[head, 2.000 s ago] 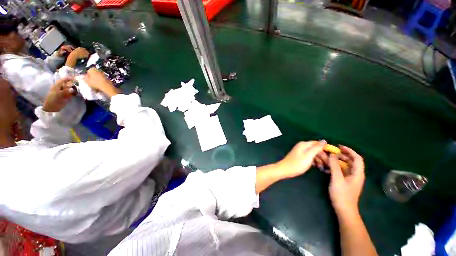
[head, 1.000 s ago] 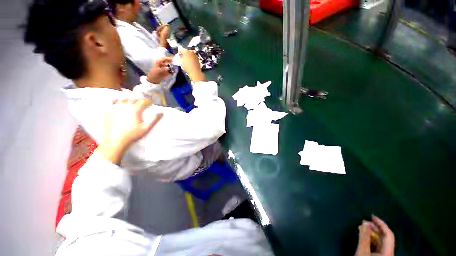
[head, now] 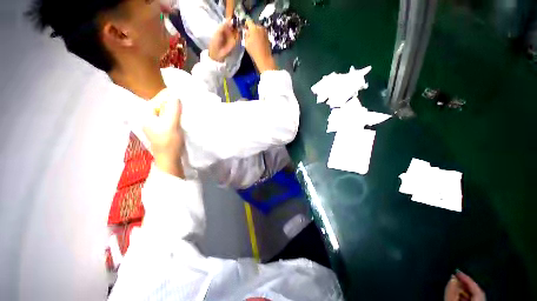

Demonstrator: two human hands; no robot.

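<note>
My left hand point(head: 167, 130) rests on the upper arm or shoulder of a person in a white smock point(head: 235, 126). It holds nothing that I can see, and its fingers are blurred. My right hand point(head: 465, 288) is small and cut off by the bottom edge at the far right. Its fingers are bent, and whether they hold a part cannot be told. White wipes point(head: 352, 150) lie in an uneven group on the green bench. Another small stack of wipes point(head: 433, 184) lies to their right, beyond my right hand.
A grey metal post point(head: 409, 59) stands on the bench, with small dark workpieces point(head: 444, 100) right of it. A dark glittering heap point(head: 284, 29) lies by the neighbour's hands. A blue stool point(head: 271, 191) and red crates point(head: 132, 176) stand below, left of the bench edge.
My left hand has left my right hand and gone to the neighbour's shoulder. The view has swung left, so bench things sit further right. The clear bottle is out of view.
</note>
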